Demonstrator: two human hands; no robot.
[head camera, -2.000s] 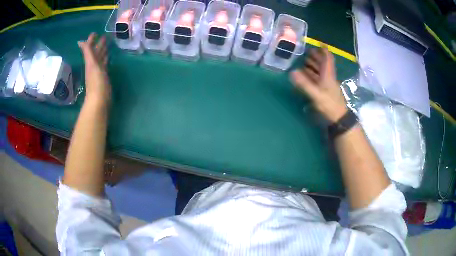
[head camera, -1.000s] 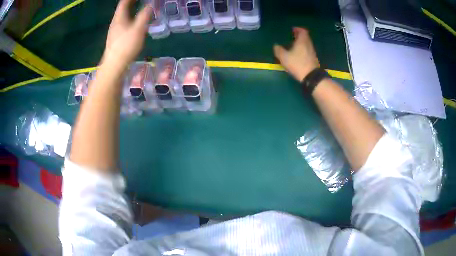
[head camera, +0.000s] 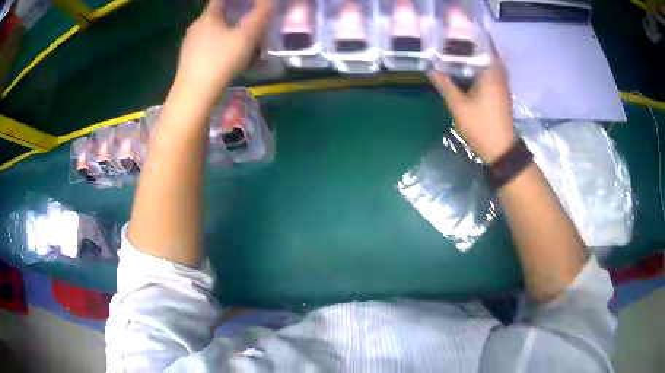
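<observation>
My left hand (head camera: 222, 47) and my right hand (head camera: 477, 109) are at the two ends of a row of clear plastic boxes (head camera: 350, 36) with pink and black contents at the top of the view. The row is pressed between them. Another row of clear boxes (head camera: 237, 127) stands on the green mat at the left, partly hidden by my left forearm. Bagged boxes (head camera: 55, 232) lie glaring at the far left. A poly bag (head camera: 452, 200) lies on the mat beside my right wrist. The stack of poly bags (head camera: 590, 182) is at the right.
A white paper sheet (head camera: 558, 69) lies at the upper right with a dark flat device (head camera: 543, 9) on it. Yellow tape (head camera: 343, 84) crosses the green mat (head camera: 328, 182). Red objects (head camera: 80, 299) show below the bench's left edge.
My hands have closed on the ends of the far row of boxes, and the row now sits nearer and further right in view. My left hand has moved right. The camera view has shifted.
</observation>
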